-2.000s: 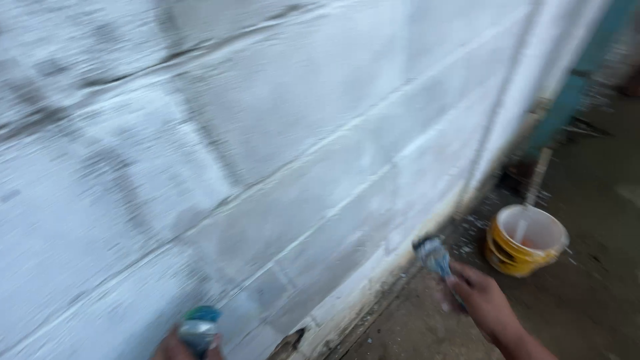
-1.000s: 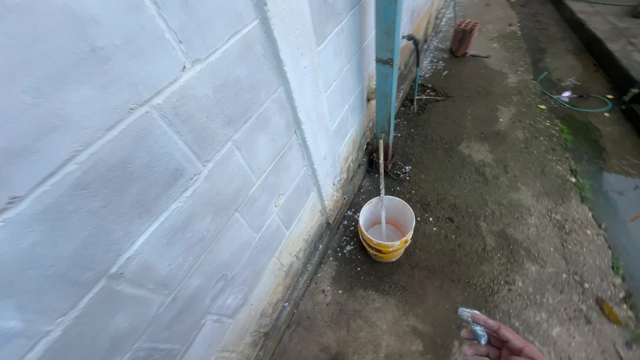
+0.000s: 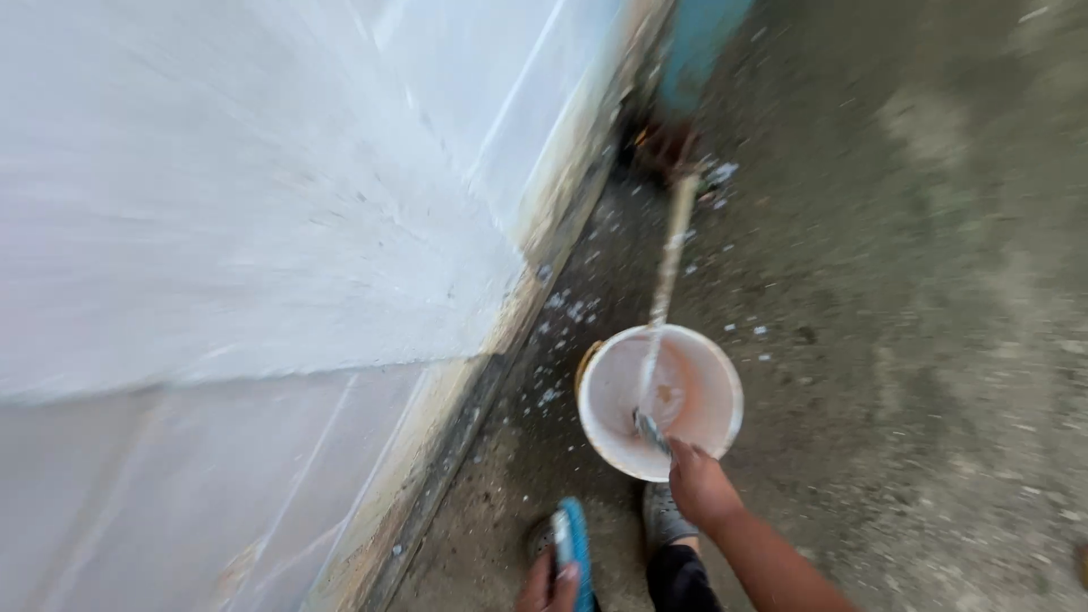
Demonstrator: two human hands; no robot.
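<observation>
A bucket (image 3: 728,399), white inside and holding a little residue at the bottom, stands on the ground with a long paint-spattered stick (image 3: 671,263) leaning in it. My right hand (image 3: 701,484) reaches over its near rim, shut on a small paint-stained brush (image 3: 651,432) whose head is inside the bucket. Lower down, my left hand (image 3: 551,586) grips a blue object with a whitish side (image 3: 574,544), possibly a brush or sponge; blur hides its exact kind. Left of both hands rises the white-painted block wall (image 3: 297,212).
A teal post (image 3: 701,51) stands by the wall's foot, beyond the stick. White specks (image 3: 557,319) lie scattered on the concrete ground (image 3: 892,382) between wall and bucket. My shoe (image 3: 667,514) is just below the bucket.
The view has swung down and come closer to the bucket. My right hand, with the brush, has moved from beside the bucket to over it. My left hand has come back into view.
</observation>
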